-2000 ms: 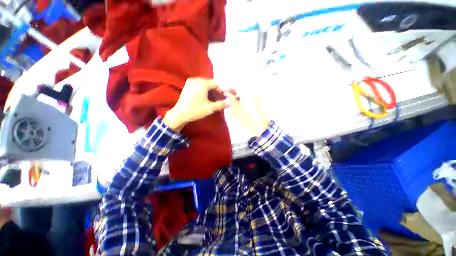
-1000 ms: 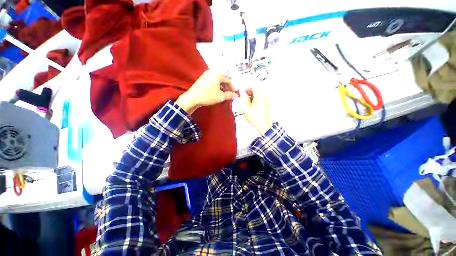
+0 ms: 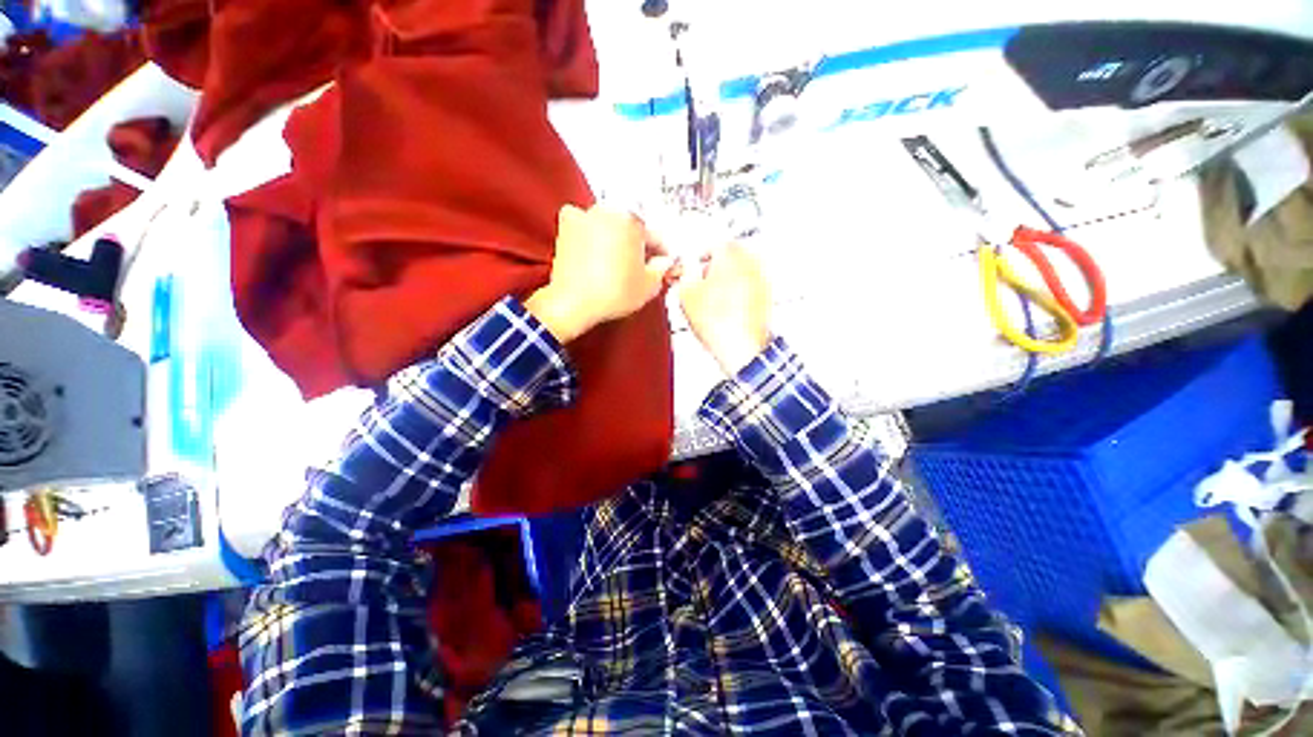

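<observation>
The red garment piece [image 3: 432,216] lies left of the needle and hangs over the table's front edge. My left hand [image 3: 602,271] rests on its right edge, with thumb and fingertips pinched on a small bit of the red edge. My right hand [image 3: 729,300] is just to the right, fingers bent, fingertips close to the left ones; whether it holds anything is too small to tell. The presser foot and needle area [image 3: 706,187] is just beyond both hands. The white sewing machine with blue "JACK" lettering [image 3: 900,107] spans the top.
Scissors with red and yellow handles [image 3: 1040,288] lie right of my hands, beside a dark cord [image 3: 1020,180]. A blue basket [image 3: 1008,504] stands lower right, with brown and white scraps [image 3: 1217,590]. A grey vented housing [image 3: 65,396] is far left. A blue bin [image 3: 530,554] holds red cloth below.
The view has shifted, so the cloth and grey housing sit further left. My hands have moved slightly closer together and nearer the needle area. The left hand keeps its pinch on the red edge.
</observation>
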